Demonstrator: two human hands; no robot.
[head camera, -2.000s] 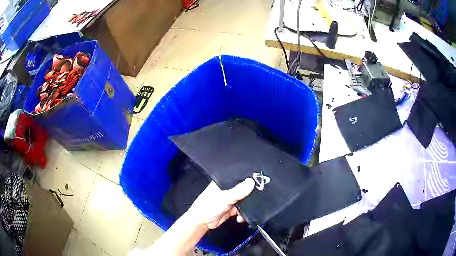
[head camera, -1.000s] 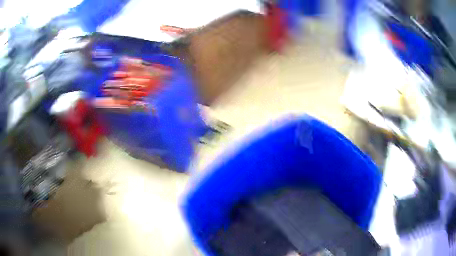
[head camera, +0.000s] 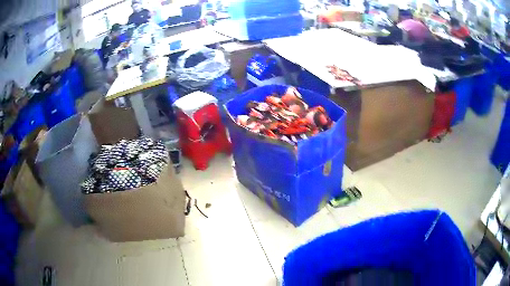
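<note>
Neither of my hands is in the picture. The large open blue bin (head camera: 386, 240) is nearest in front of me at the bottom right, cut off by the lower edge. Dark material (head camera: 366, 277) shows low inside it, too cut off to tell its shape. The squarer blue bin (head camera: 319, 173) stands on the floor beyond it, filled with red-orange and brown pieces (head camera: 285, 114). No scissors and no separate black panel can be seen.
A cardboard box (head camera: 137, 215) with black-and-white patterned pieces stands at left, beside a grey bin (head camera: 67, 162). A red stool (head camera: 202, 131) is behind. A white-topped table (head camera: 358, 53) stands further back. A table edge (head camera: 495, 209) shows at far right. People are blurred in the background.
The view has swung up and left. My hand, the black panel with the white logo and the scissors blade have left the picture, and the near bin now sits lower right.
</note>
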